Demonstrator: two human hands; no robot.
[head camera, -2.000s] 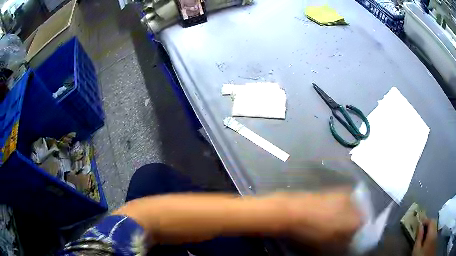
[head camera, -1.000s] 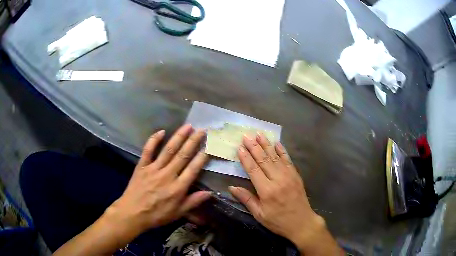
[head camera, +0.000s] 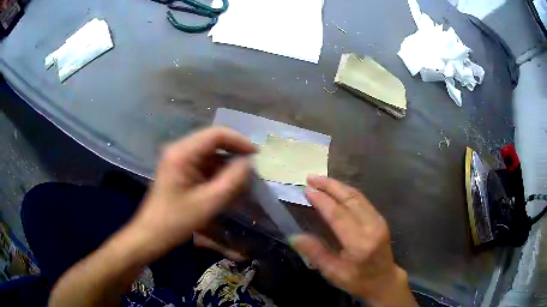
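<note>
A khaki cloth piece (head camera: 295, 160) lies on a white interlining piece (head camera: 240, 123) on the table in front of me. My left hand (head camera: 201, 174) is blurred and grips the upper end of a narrow whitish strip (head camera: 274, 207) above the near edge of the cloth. The strip slants down to my right hand (head camera: 348, 240), whose thumb is at its lower end. The fingertips of my right hand are at the interlining's near right edge. Part of the interlining is hidden behind my left hand.
A khaki stack (head camera: 372, 83) and a crumpled white heap (head camera: 441, 57) lie behind to the right. The iron (head camera: 489, 198) rests at right. A large white sheet (head camera: 270, 27), green-handled scissors (head camera: 195, 18) and a small whitish pile (head camera: 84, 48) lie farther back.
Both hands were flat on the cloth and interlining; they have lifted and now hold the strip between them. The narrow strip that lay beside the whitish pile is gone from there.
</note>
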